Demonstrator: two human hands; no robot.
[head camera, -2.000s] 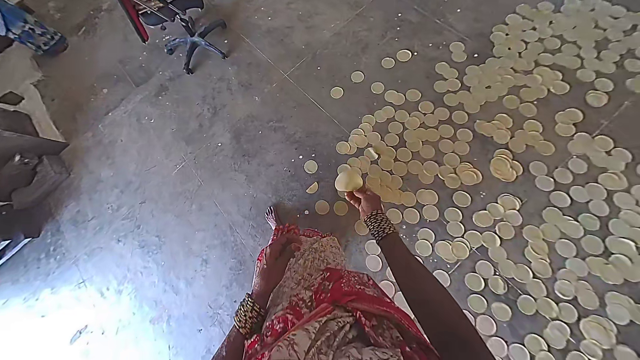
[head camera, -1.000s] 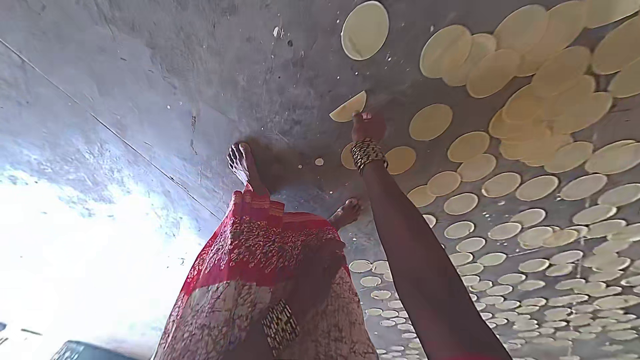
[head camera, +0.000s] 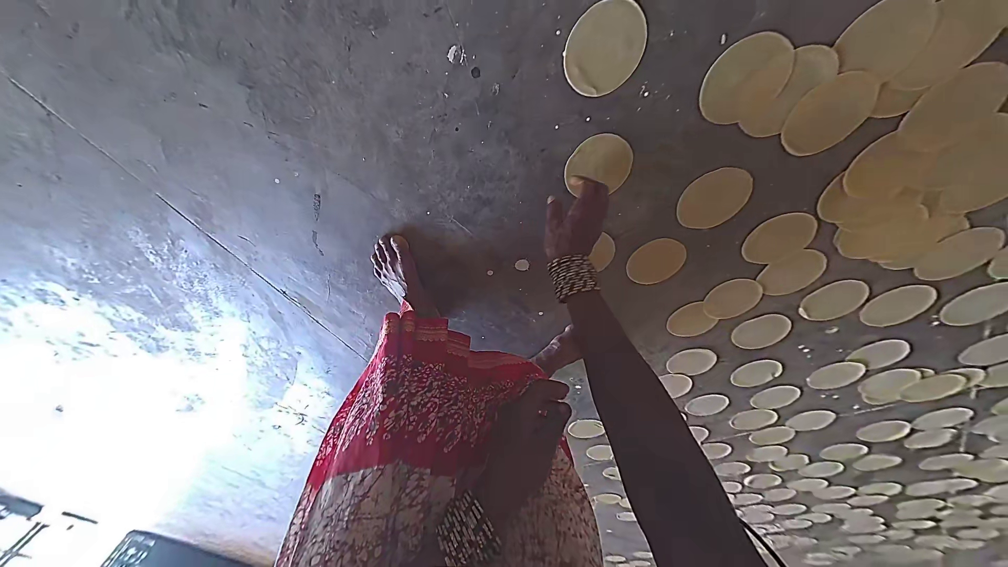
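My right hand (head camera: 577, 220), with stacked bangles at its wrist, reaches down to the floor. Its fingertips touch the lower edge of a thin round pale-yellow disc (head camera: 600, 157) lying flat; whether they grip it cannot be told. Another disc (head camera: 605, 47) lies just beyond, and one more (head camera: 656, 261) lies to the right of the hand. Part of a disc (head camera: 602, 252) shows beside the wrist. My left hand (head camera: 543, 402), also with bangles, rests near my lap over the red and cream patterned cloth (head camera: 425, 394); its fingers look bent, and what they hold, if anything, is hidden in shade.
Many similar discs (head camera: 898, 305) spread over the grey floor on the right, several overlapping (head camera: 890, 189). My bare feet (head camera: 394, 264) stand on the floor around the cloth. Bright glare covers the lower left, where a dark object (head camera: 165, 551) shows at the edge.
The view has dropped much closer to the floor. The folded or half disc in my right hand a second ago no longer shows there; that hand now touches a round disc.
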